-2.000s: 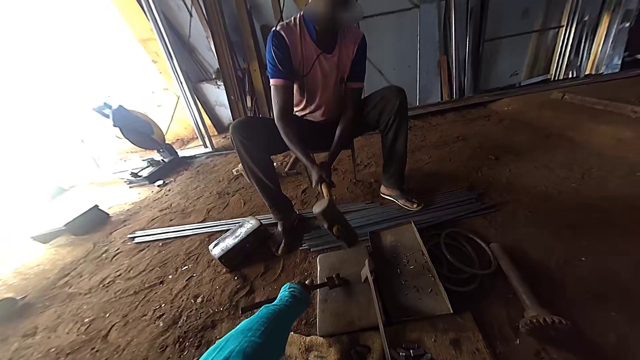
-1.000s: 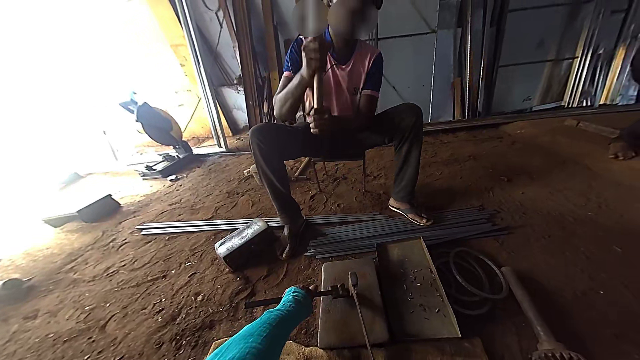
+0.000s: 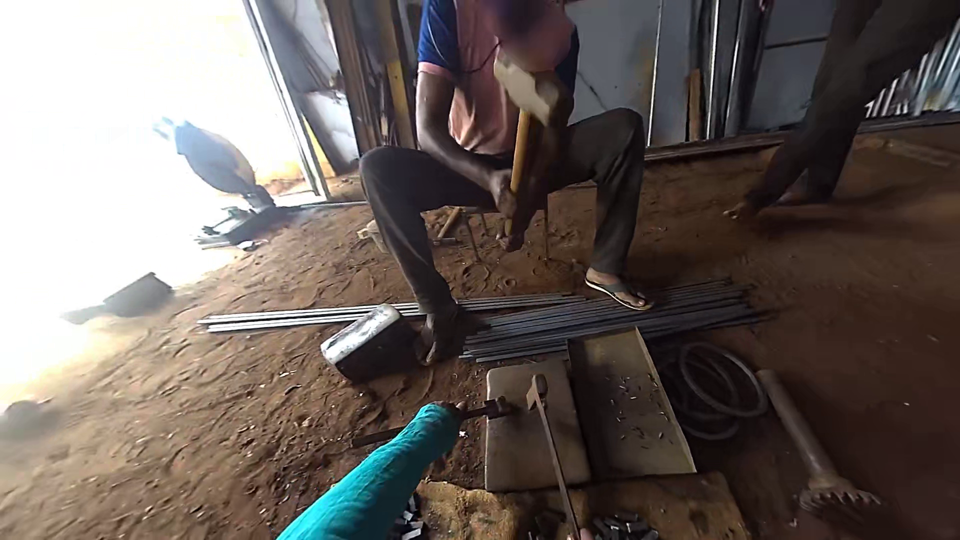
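Observation:
My left hand, below a teal sleeve, grips a dark metal rod whose thicker end lies over a flat metal block. At the bottom edge a bit of my right hand shows at the lower end of a long thin handle. The small metal head of that tool is over the block's upper part. Opposite, a seated person holds a sledgehammer upright by its wooden handle, its head raised in front of the chest.
A shallow metal tray with small metal bits adjoins the block. Metal rods, a box-shaped metal piece, a coiled hose and a pipe with a toothed end lie around. Another person's legs stand at the right; a cut-off saw is left.
The seated person's sledgehammer was low near the block two seconds ago, then raised high, and is now before the chest. Another person's legs have come into view at the right.

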